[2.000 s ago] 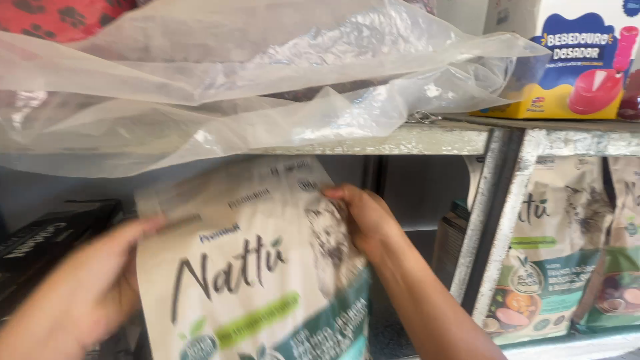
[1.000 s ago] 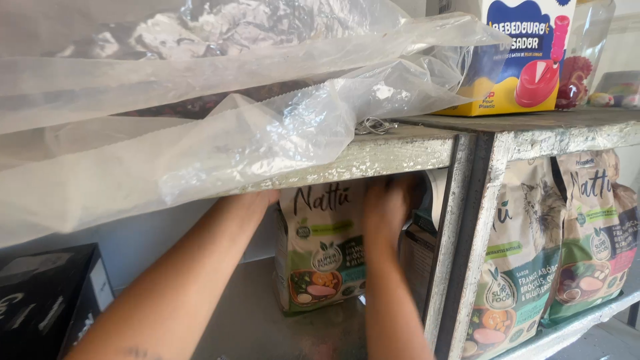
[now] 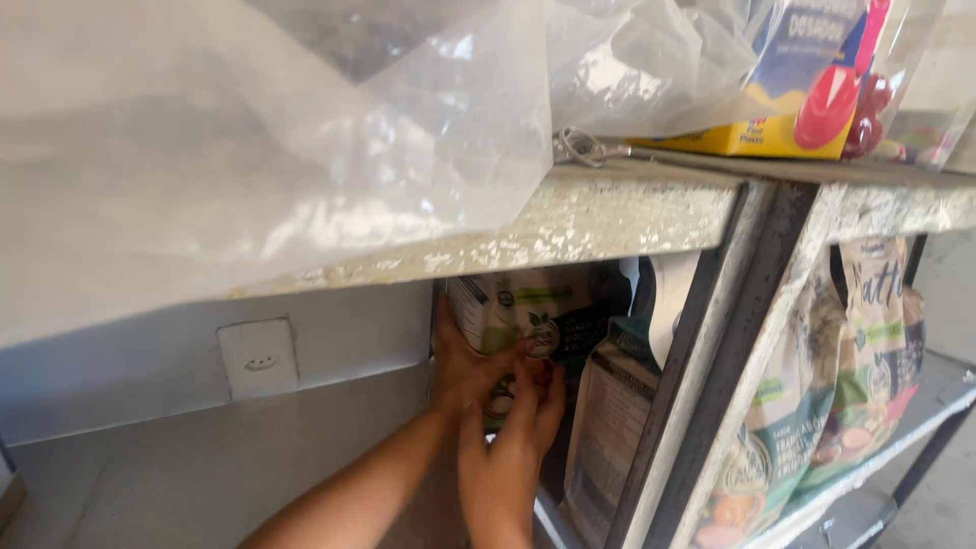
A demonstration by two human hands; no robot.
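Deep in the lower shelf bay stands a Nattú pet food bag [image 3: 549,305], in shadow beneath the shelf board. My left hand [image 3: 465,366] lies against its left side and lower front, thumb stretched across the front. My right hand [image 3: 515,427] is at the lower front of the bag with the fingers spread and bent, touching or very near it. Whether either hand grips the bag cannot be told. Just right of the hands another food bag [image 3: 610,419] shows a side covered with print.
Plastic sheeting [image 3: 343,152] hangs over the painted shelf edge [image 3: 610,221]. Scissors [image 3: 583,147] and a yellow and blue box [image 3: 793,114] lie above. A metal upright [image 3: 709,366] divides the bays; more food bags [image 3: 877,366] stand right. A wall socket [image 3: 259,358] is at the left.
Two seconds ago both hands held the Nattú bag in front of the shelf; now it stands deep inside the bay. My right hand has come down from the bag's upper right to its lower front.
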